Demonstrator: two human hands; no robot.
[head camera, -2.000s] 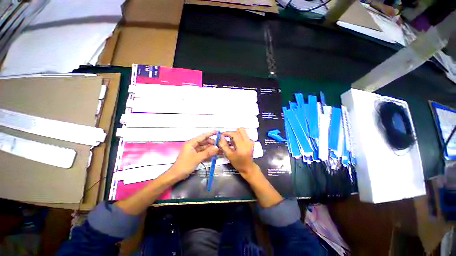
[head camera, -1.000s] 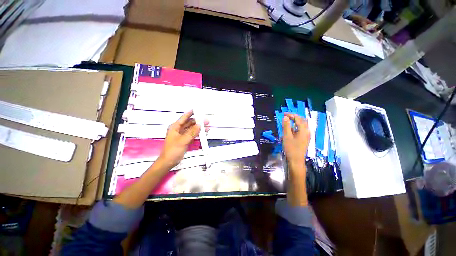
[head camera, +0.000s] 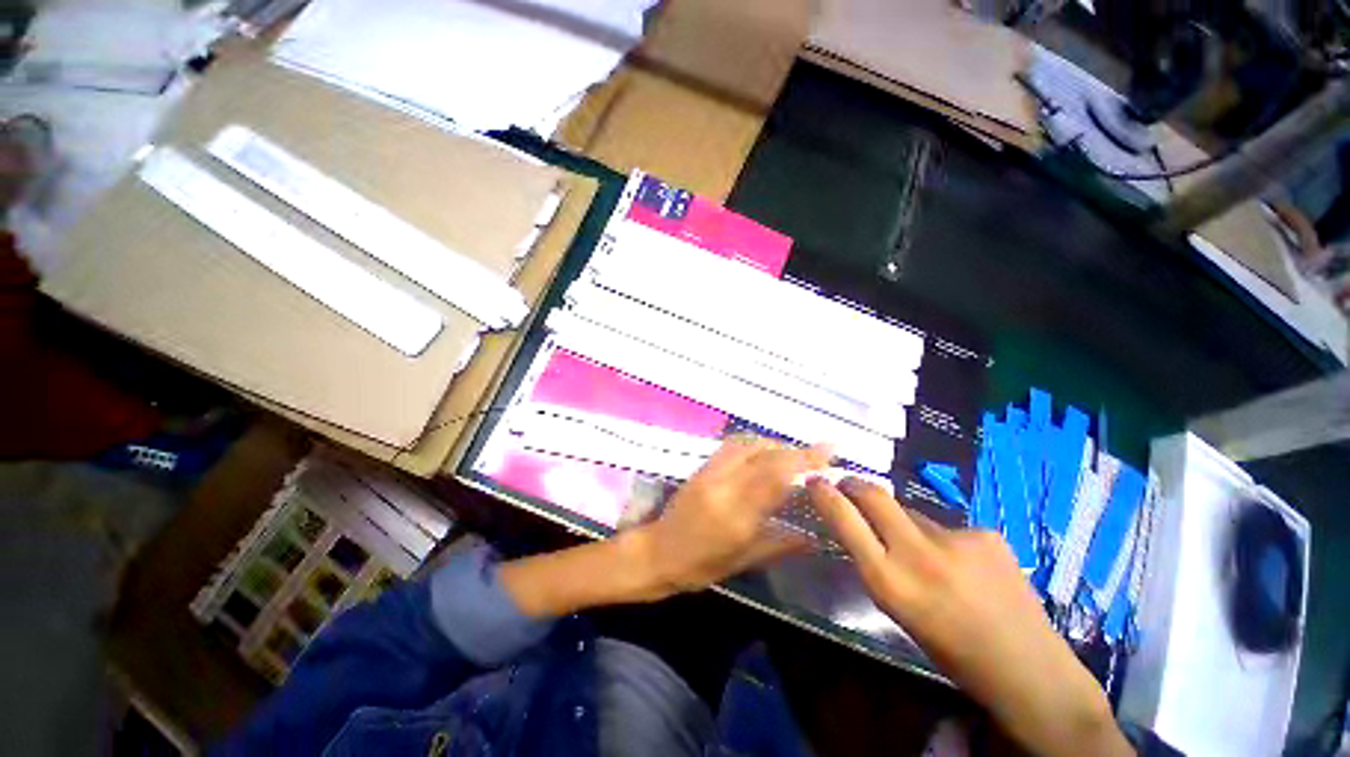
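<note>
My left hand (head camera: 729, 512) and my right hand (head camera: 951, 580) meet over the right end of the lowest long white strip (head camera: 622, 442) on the pink-and-black printed sheet (head camera: 948, 388). Their fingertips are down at this strip, close together. My fingers cover that end, so I cannot tell whether either hand grips something. Several more long white strips (head camera: 755, 314) lie in a slanting row above it. A fanned pile of blue strips (head camera: 1036, 473), some showing white, lies to the right. A small blue liner bit (head camera: 942, 482) lies between sheet and pile.
Cardboard sheets (head camera: 163, 281) at left hold two white strips (head camera: 289, 255). White paper sheets (head camera: 459, 56) lie at upper left. A white box (head camera: 1207, 651) with coiled black wire (head camera: 1263, 574) stands at right. A printed patterned stack (head camera: 318, 562) lies below the bench edge. Part of a person shows at far left.
The view has turned and shifted left. My right hand has come from beside the blue pile to my left hand at the lowest strip. The thin pale strip below my left hand no longer shows clearly.
</note>
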